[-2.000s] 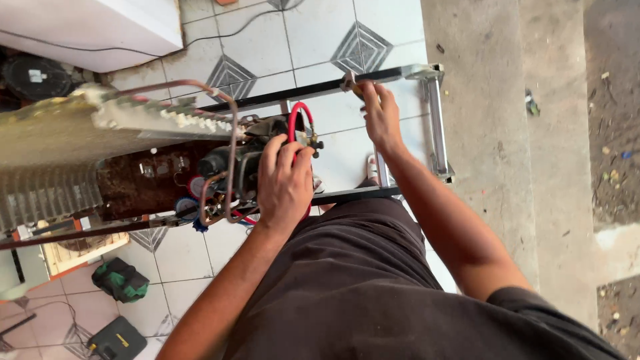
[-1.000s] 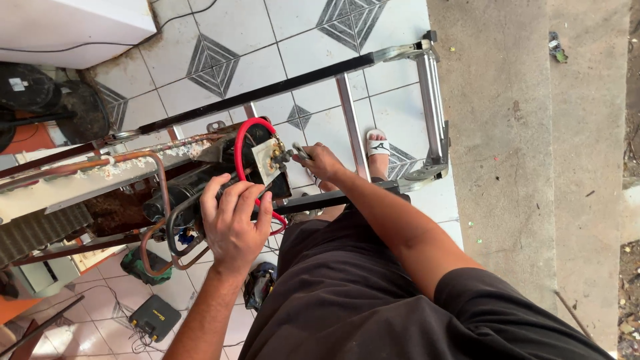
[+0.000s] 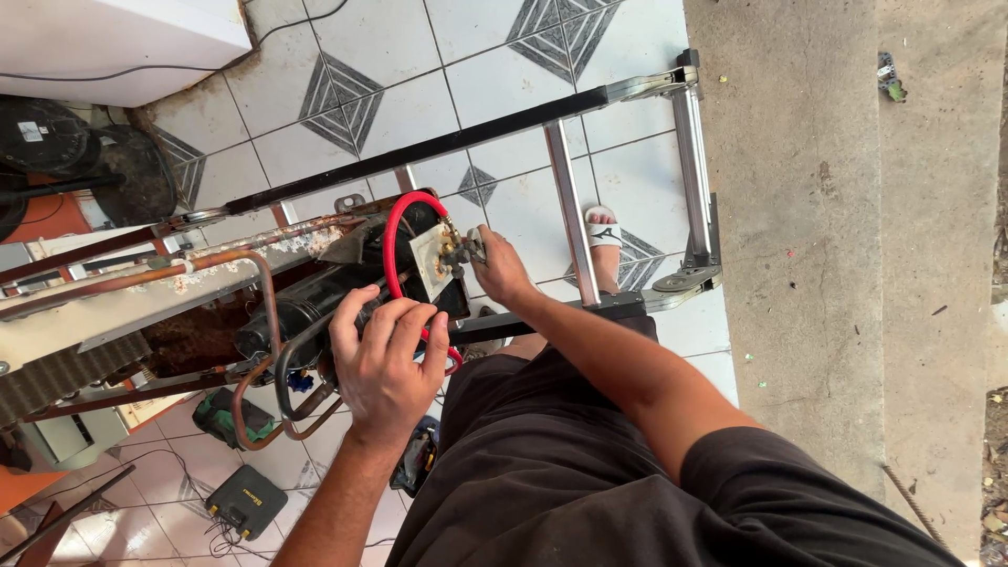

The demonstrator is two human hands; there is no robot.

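An opened air-conditioner outdoor unit with a black compressor (image 3: pixel 303 311), copper pipes (image 3: pixel 264 295) and a finned coil (image 3: pixel 67 370) reaches in from the left. At its right end, a metal plate (image 3: pixel 429 264) carries service valves (image 3: pixel 453 256) with brass fittings. A red hose (image 3: pixel 391 236) loops from a fitting there and passes behind my left hand (image 3: pixel 390 354), whose spread fingers rest at the unit's edge by the hose; its underside is hidden. My right hand (image 3: pixel 500 264) is closed around a metal wrench-like tool (image 3: pixel 475 246) at the valves.
An aluminium folding ladder (image 3: pixel 571 213) with black rails stands beneath the unit, over white tiles (image 3: pixel 504 102). A foot in a white sandal (image 3: pixel 602 228) stands below. A black tool case (image 3: pixel 246 502), a green-and-black bag (image 3: pixel 232 417) and a concrete ledge (image 3: pixel 787 236) are around.
My right hand has moved from the ladder's far rail to the valves. My left hand stays near the hose. The view has shifted.
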